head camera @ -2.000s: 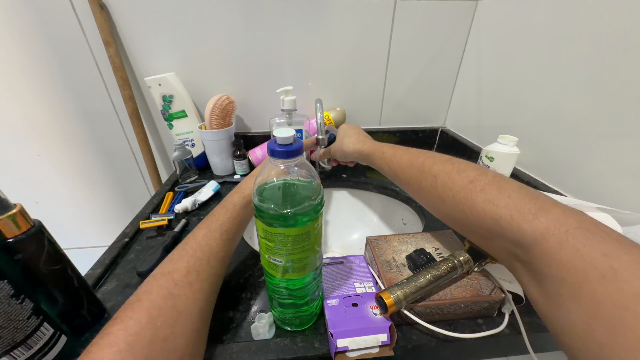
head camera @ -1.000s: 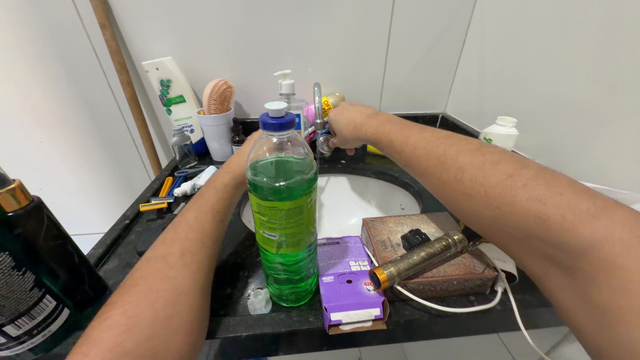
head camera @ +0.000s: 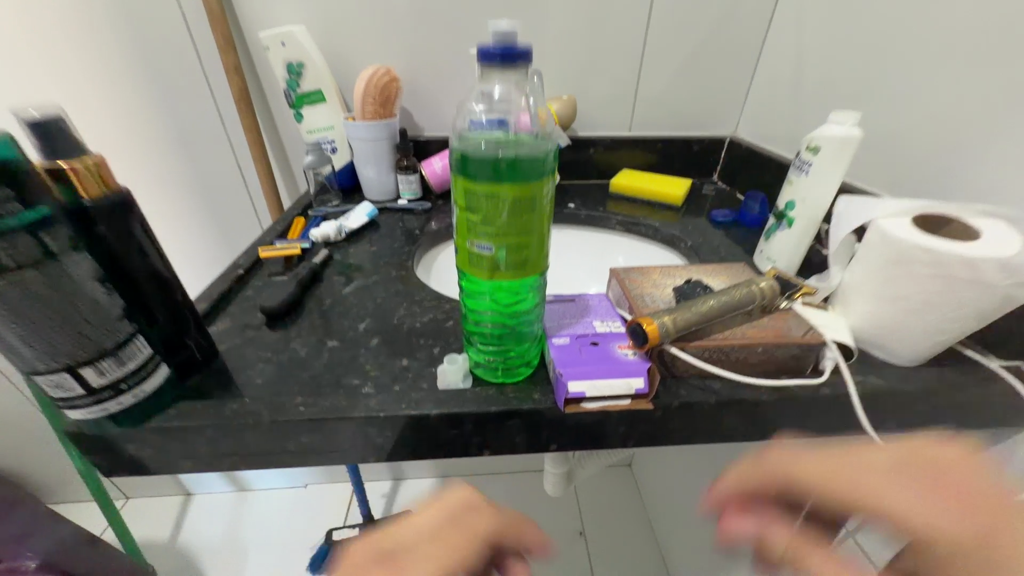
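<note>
My left hand (head camera: pixel 444 536) and my right hand (head camera: pixel 864 504) are both blurred, low in the view and in front of the counter's edge; neither shows anything held. Above and between them, a clear plastic bottle of green liquid (head camera: pixel 504 320) with a blue and white cap stands on the black stone counter (head camera: pixel 368 352). Touching or close to its right side lies a purple cardboard box (head camera: pixel 596 364). A metal hair trimmer (head camera: pixel 704 312) with a white cord rests on a brown box (head camera: pixel 736 352). Behind the bottle is the white sink (head camera: pixel 592 248), partly hidden.
Dark bottles (head camera: pixel 104 256) stand at the left edge. Razors (head camera: pixel 280 250), a toothpaste tube (head camera: pixel 346 222) and a white cup with a brush (head camera: pixel 374 156) are at back left. A yellow sponge (head camera: pixel 650 186), a white bottle (head camera: pixel 808 192) and a toilet paper roll (head camera: pixel 920 280) are at right.
Both hands have come back from beside the faucet to in front of the counter. The view has shifted, showing the floor below and the toilet roll at right.
</note>
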